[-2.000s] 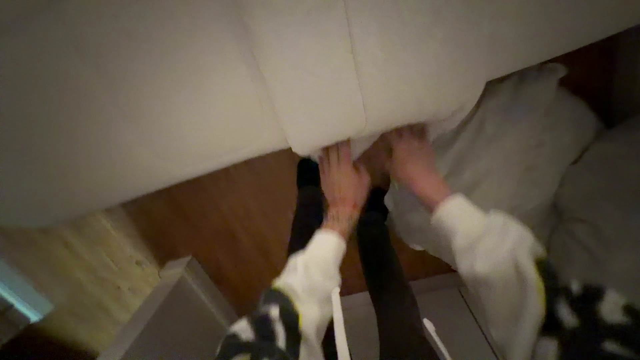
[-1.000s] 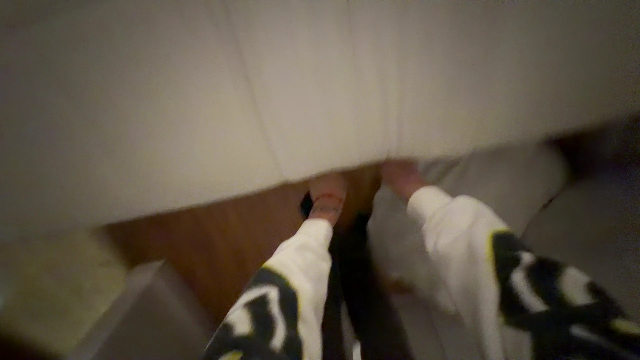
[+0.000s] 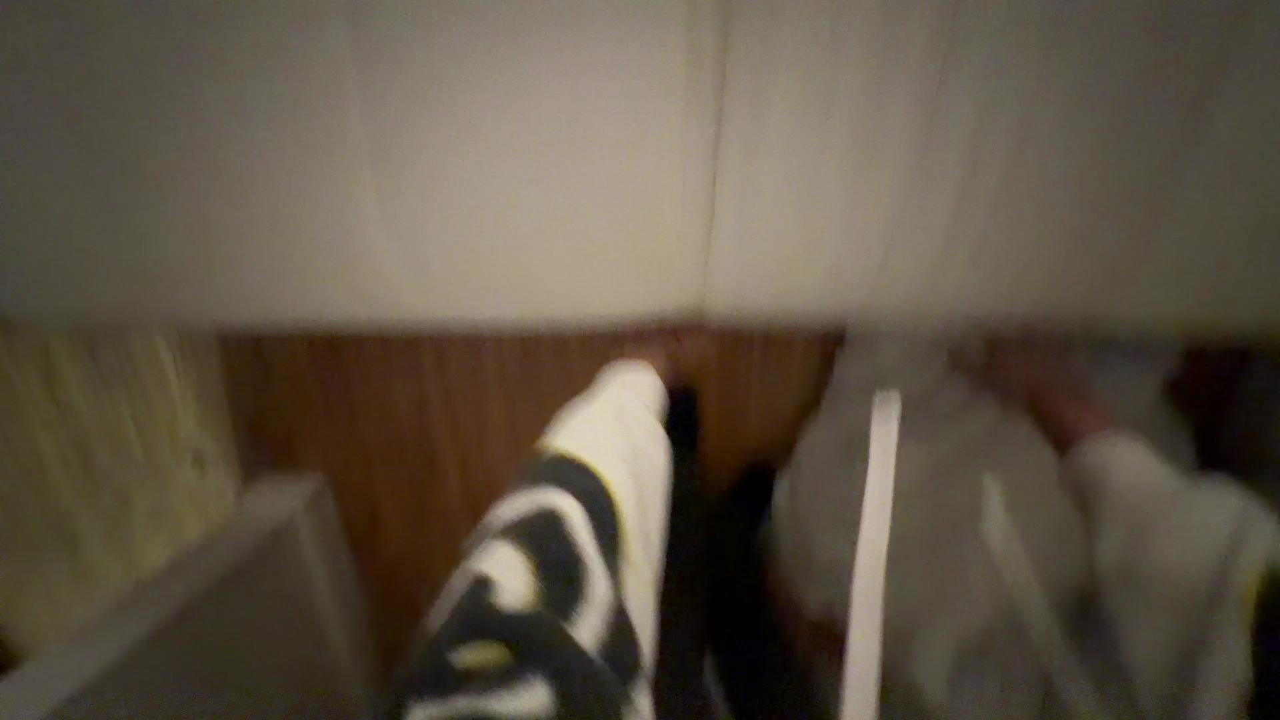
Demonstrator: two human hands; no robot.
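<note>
A large pale sheet-like cover (image 3: 520, 170) hangs over what looks like a bed, filling the upper half of the head view. My left hand (image 3: 675, 345) is at its lower edge near the middle, the fingers hidden beneath or behind that edge. Farther right, my right hand (image 3: 1010, 370) is at the same edge, blurred, above a bunched pale cloth (image 3: 930, 520). Whether either hand grips the cover cannot be told.
Brown wooden floor (image 3: 420, 430) shows below the cover. A grey box-like piece of furniture (image 3: 230, 580) stands at lower left beside a pale patterned surface (image 3: 100, 450). Two pale drawstrings (image 3: 870, 560) dangle in front of the view. My dark-clad legs are below.
Both hands showed on the cover's edge two seconds ago; my left fingers are now hidden. My right hand has moved right, away from the left one. The view has shifted and is blurred.
</note>
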